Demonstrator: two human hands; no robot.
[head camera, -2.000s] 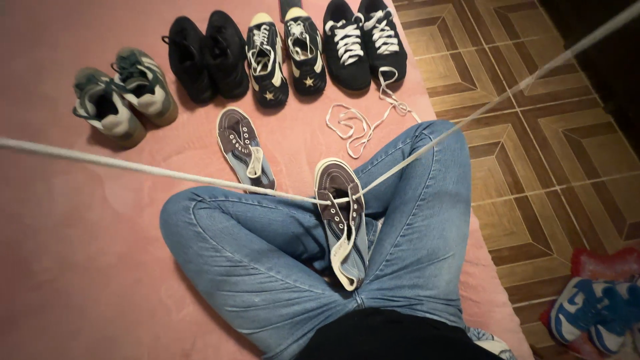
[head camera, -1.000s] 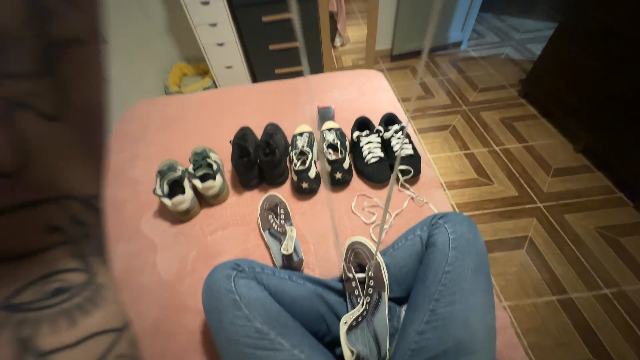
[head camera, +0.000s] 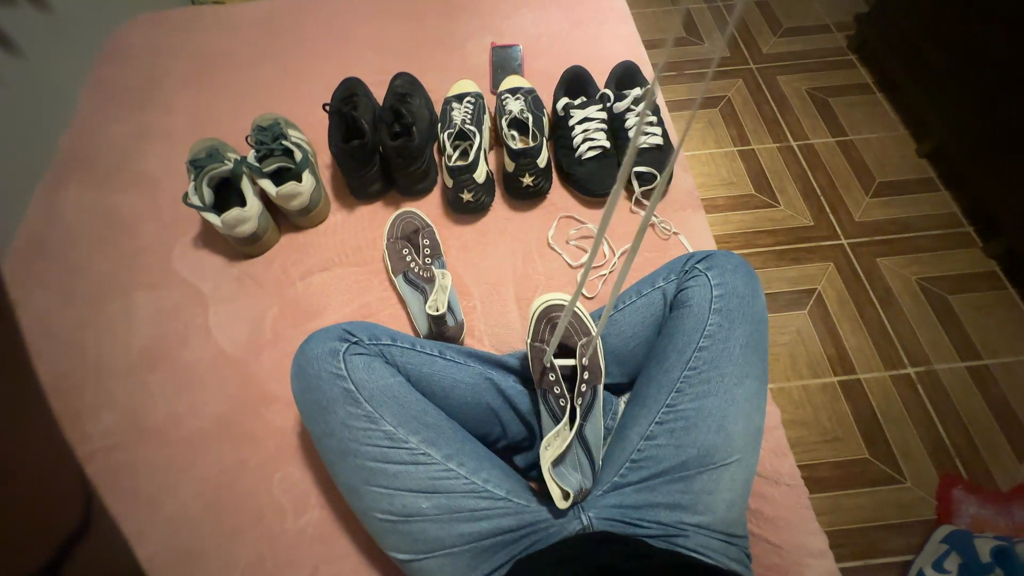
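Note:
A brown and blue canvas sneaker (head camera: 592, 416) rests between my jeans-clad legs, toe pointing away. A white shoelace (head camera: 612, 208) passes through its front eyelets, and both ends run taut up and out of the top of the view. Its matching sneaker (head camera: 412, 272), with no lace in its eyelets, lies on the pink blanket beyond my left knee. Neither of my hands can be made out; what holds the lace ends is out of view. A dark blurred shape, perhaps part of an arm, shows at the left edge.
On the pink blanket (head camera: 200, 320) stand green and white sneakers (head camera: 292, 172), black shoes (head camera: 356, 144), star-marked sneakers (head camera: 524, 152) and black sneakers with white laces (head camera: 588, 136). Loose white laces (head camera: 576, 248) and a phone (head camera: 506, 66) lie near them. Tiled floor (head camera: 808, 320) is at the right, with blue and white shoes (head camera: 960, 552).
The two lace lengths, spread wide to left and right two seconds ago, now run close together, up and away. A tattooed arm seen large at the left one second ago has mostly left the view.

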